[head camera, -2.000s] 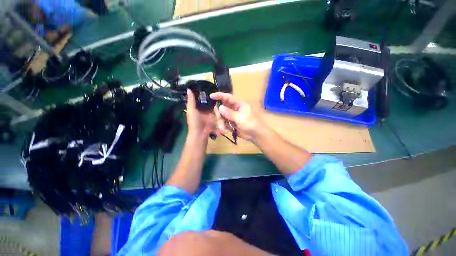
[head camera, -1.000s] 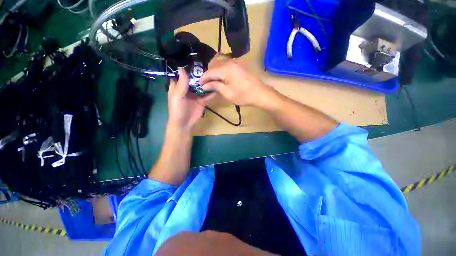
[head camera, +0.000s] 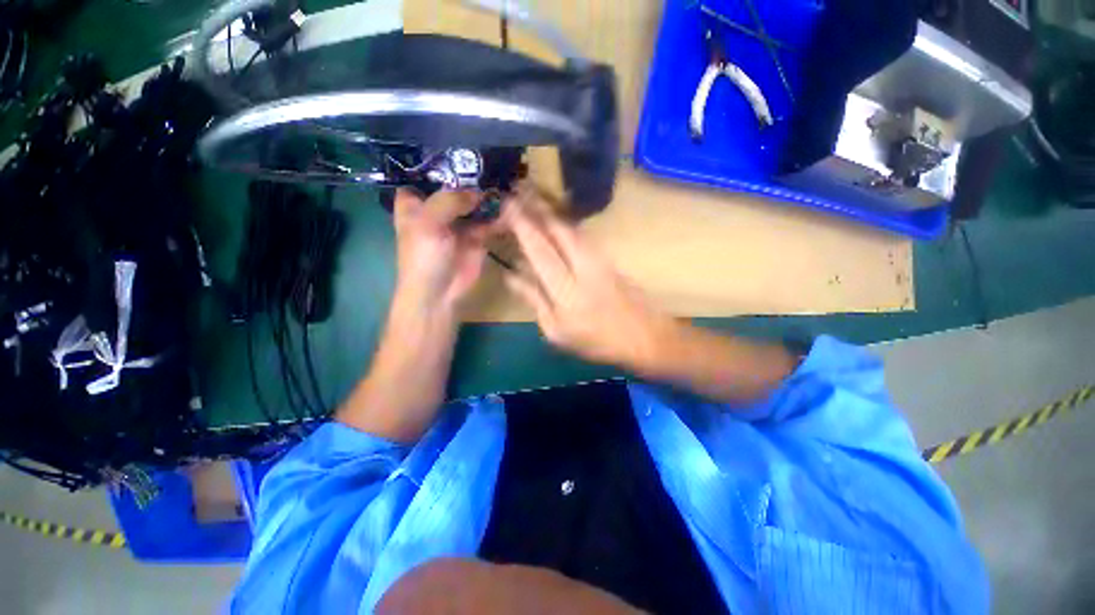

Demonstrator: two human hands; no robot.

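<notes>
A headset with silvery hoops [head camera: 396, 106] and a black band lies over the cardboard sheet [head camera: 720, 264] in front of me. Its open ear cup housing [head camera: 459, 167] shows small shiny parts. My left hand [head camera: 435, 246] grips the housing from below, with fingers partly hidden under it. My right hand [head camera: 570, 282] is at the housing's right side, fingers extended and blurred. Its fingertips are near small dark parts at the cup; whether they hold anything cannot be told.
A large black cable bundle [head camera: 90, 264] with white ties [head camera: 108, 348] lies at left. A blue tray [head camera: 769, 186] at right holds pliers [head camera: 730, 96] and a silvery screw feeder [head camera: 895, 150]. A blue bin [head camera: 180, 529] stands below the bench edge at left.
The headset has turned, so its hoops and band now lie across above the cup. My right hand has shifted slightly down and right, with its fingers straighter. The view has moved closer.
</notes>
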